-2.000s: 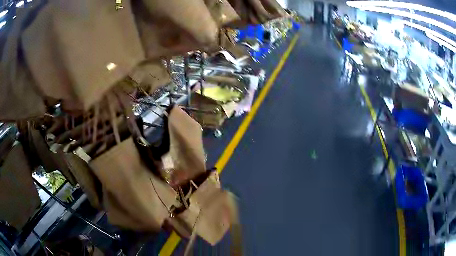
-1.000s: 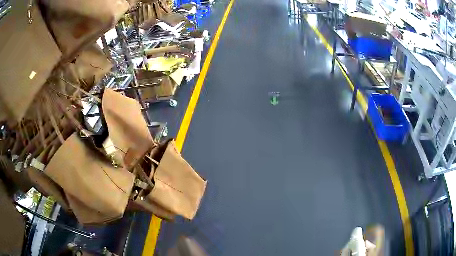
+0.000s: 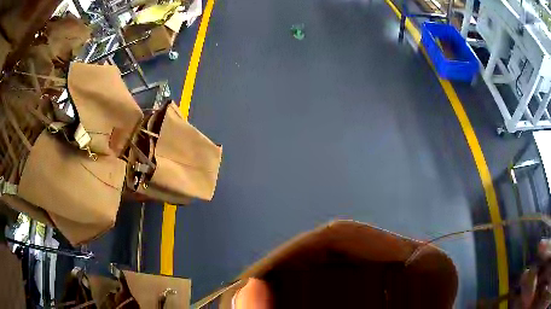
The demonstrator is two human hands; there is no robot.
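Note:
A brown tote bag (image 3: 356, 232) is at the bottom centre, its dark open mouth facing me and its lower part cut off. My left hand (image 3: 252, 294) shows only as a fingertip over the bag's left rim; the rest is hidden or out of frame. A thin bag handle (image 3: 471, 229) arcs from the bag's right side to the right edge. My right hand (image 3: 534, 280), blurred and partly cut off, is at that edge, just below the raised handle, and appears closed on it.
Several tan tote bags (image 3: 72, 181) hang on the left, some sticking out over the yellow floor line (image 3: 193, 78). A wheeled rack with a carton (image 3: 150, 42) stands upper left. A blue bin (image 3: 450, 51) and a white wheeled frame (image 3: 513, 108) are upper right. Grey floor (image 3: 326, 139) lies between.
The view has tilted down and the hanging bags have shifted left and up in the picture. The open tote bag has come into view at the bottom, with my hands at its sides.

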